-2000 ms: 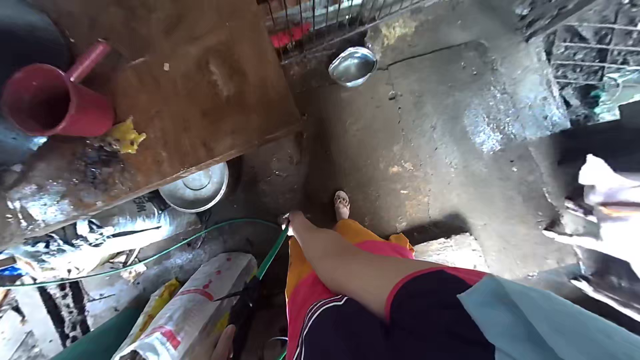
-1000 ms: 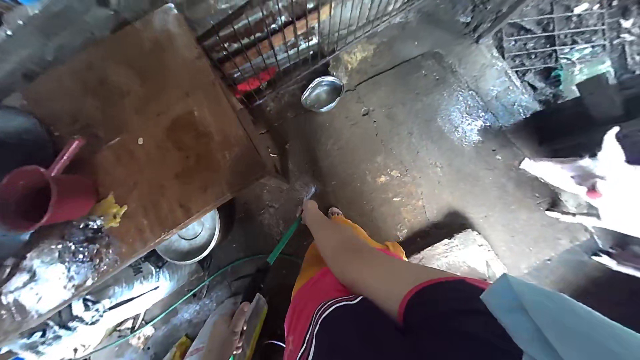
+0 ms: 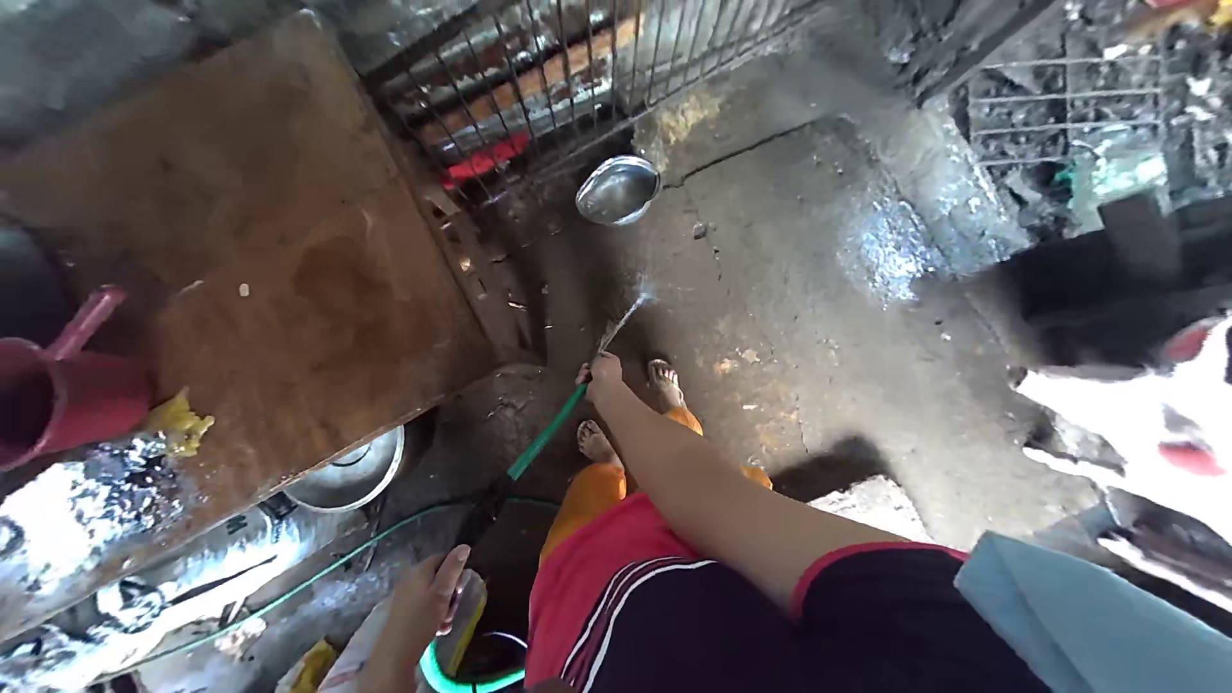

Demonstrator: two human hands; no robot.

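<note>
My right hand [image 3: 603, 375] is closed round the front end of a green hose [image 3: 547, 438], above my bare feet. A thin stream of water [image 3: 624, 320] leaves that end toward the concrete floor [image 3: 770, 318]. A black section [image 3: 484, 510] of the hose runs back toward my left hand [image 3: 431, 592] at lower left. The thumb of my left hand lies near it; whether the fingers grip it cannot be told. Beyond the stream, a metal basin [image 3: 619, 191] rests on the floor beside a metal grille [image 3: 549, 87].
A brown wooden table [image 3: 318, 260] at left bears a red plastic dipper [image 3: 82, 399] and a yellow scrap [image 3: 179, 423]. A round metal lid or pot [image 3: 348, 474] shows under its edge. A thin green line crosses the lower left. At right is a pale animal [image 3: 1155, 404], blurred.
My right hand has moved forward, away from my body, with the hose end. The stream of water shows plainly now but not two seconds ago. The view has shifted.
</note>
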